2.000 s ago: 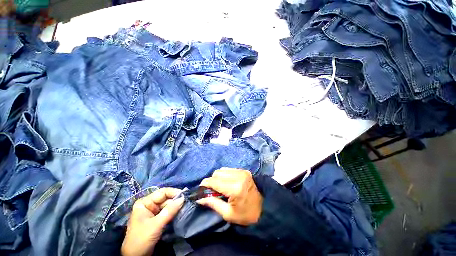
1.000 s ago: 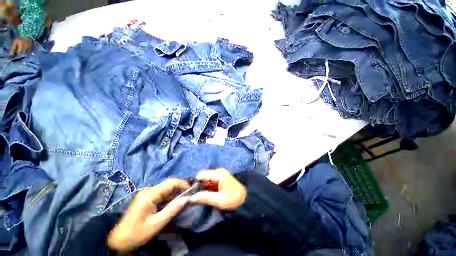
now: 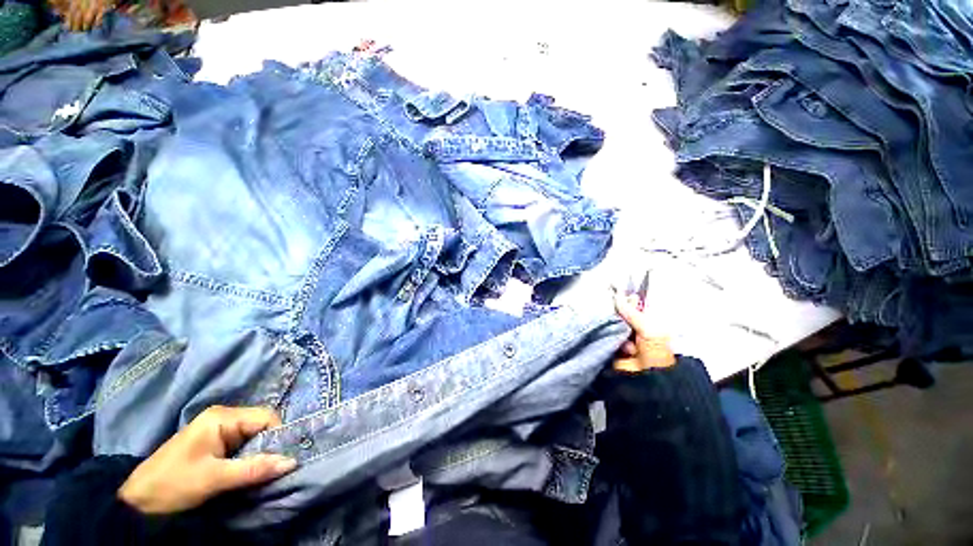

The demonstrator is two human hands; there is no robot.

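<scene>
A faded denim garment's button placket [image 3: 416, 395], a long strip with several dark dots, is stretched between my hands near the lap. My left hand [image 3: 213, 461] pinches its lower left end. My right hand [image 3: 640, 339] holds its upper right end and also the thread snips [image 3: 642, 293], whose blades point up; the handles are mostly hidden by the fingers. A white care label [image 3: 407, 508] hangs below the placket.
Faded denim garments [image 3: 235, 192] lie spread ahead on the white table [image 3: 683, 309]. Darker ones [image 3: 64, 256] are heaped left. A tall denim stack [image 3: 854, 160] stands right, with a white strip [image 3: 764, 208] beside it. A green crate [image 3: 806, 448] is below the right edge. Another person's hand [image 3: 83, 13] shows top left.
My hands have moved apart, left hand to the left and right hand up and right, and the placket is now stretched out between them. The snips' blades now show. The view has shifted slightly.
</scene>
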